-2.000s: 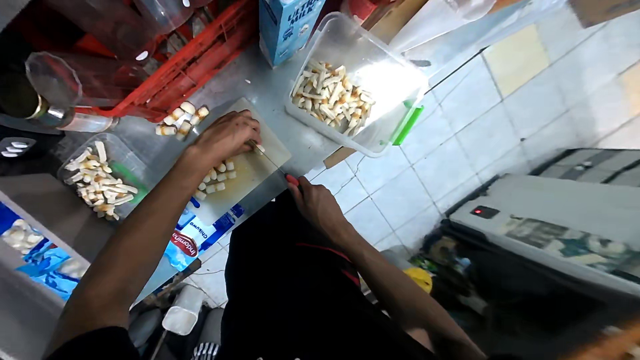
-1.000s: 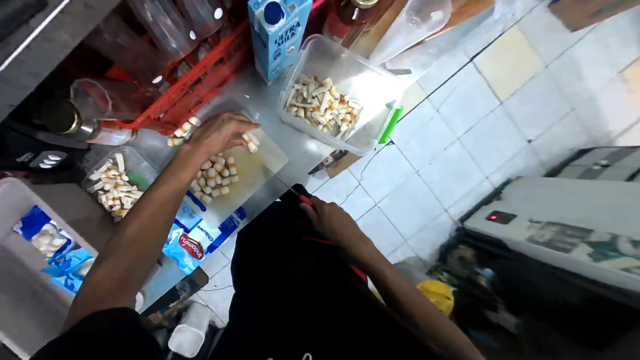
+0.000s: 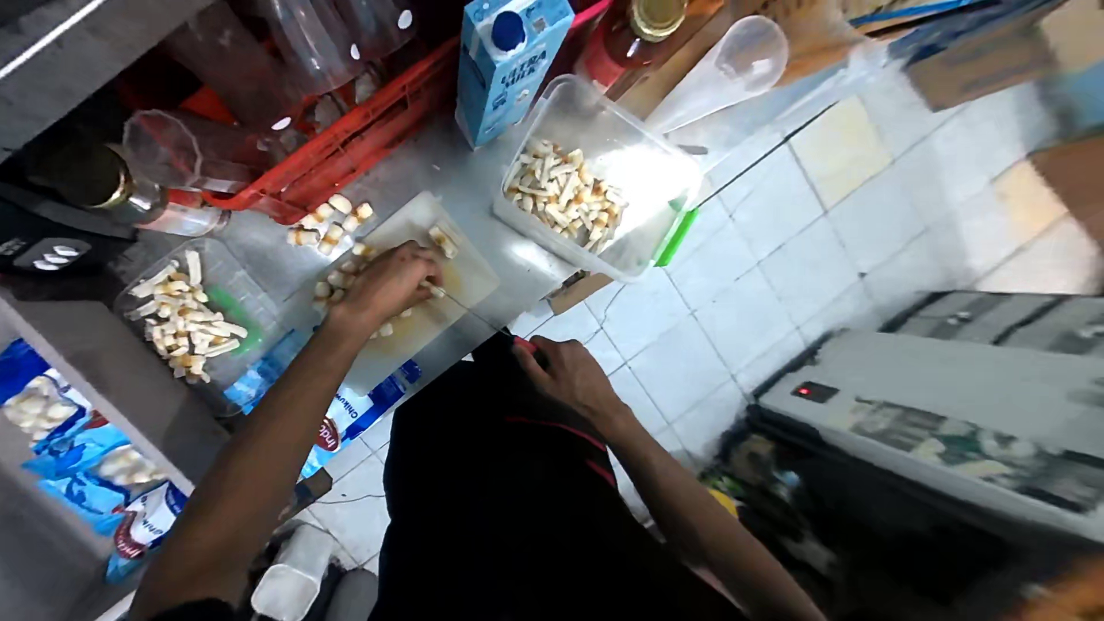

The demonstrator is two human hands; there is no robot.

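Note:
My left hand (image 3: 395, 285) is over a pale cutting board (image 3: 470, 267), its fingertips closed on a short piece of chikuwa, a browned fish-paste tube (image 3: 433, 290). In my right hand (image 3: 561, 366) is the red handle of a knife (image 3: 473, 315), whose thin blade points over the board toward that piece. Several pieces (image 3: 338, 280) lie under and beside my left hand, and a few (image 3: 443, 240) sit near the board's upper corner. A clear plastic tub (image 3: 642, 172) right of the board holds many cut strips (image 3: 565, 194). Another clear container (image 3: 233, 293) at left holds longer strips (image 3: 185, 319).
More chikuwa pieces (image 3: 330, 226) lie on the metal counter beside a red crate (image 3: 345, 142). A blue milk carton (image 3: 509, 73), a glass jar (image 3: 634, 39) and a clear plastic scoop (image 3: 733, 65) stand or lie behind. Blue-white packets (image 3: 358, 410) lie at the board's near edge.
My left hand has moved from the pile at the board's far left toward the knife blade. A few pieces now lie near the board's upper corner, where my left hand held some a second ago.

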